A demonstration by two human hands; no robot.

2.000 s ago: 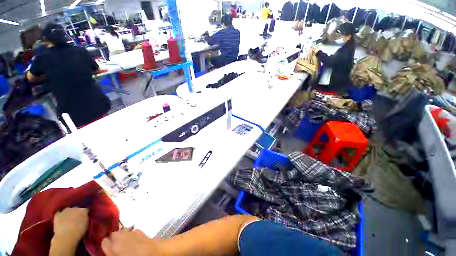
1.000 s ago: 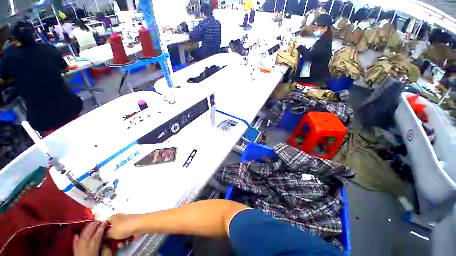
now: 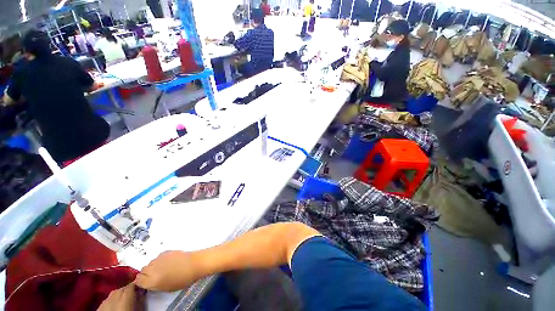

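The dark red garment piece lies over the left end of the white machine table, with a thin pale seam line across it. My right hand pinches its right edge just in front of the needle area. My left hand, cut off by the bottom edge, holds the cloth beside it. The presser foot and needle are just above the cloth's edge; whether they touch it I cannot tell. The sewing machine reads "JACK".
A dark phone-like rectangle and dark thread snips lie on the table. A blue bin of plaid garments and a red stool stand at right. Red thread cones stand behind. Several people sit or stand beyond.
Since two seconds ago, the red cloth has gone from bunched to spread flatter, showing its pale line. Since one second ago, both hands have stayed together at its edge and the view has shifted slightly.
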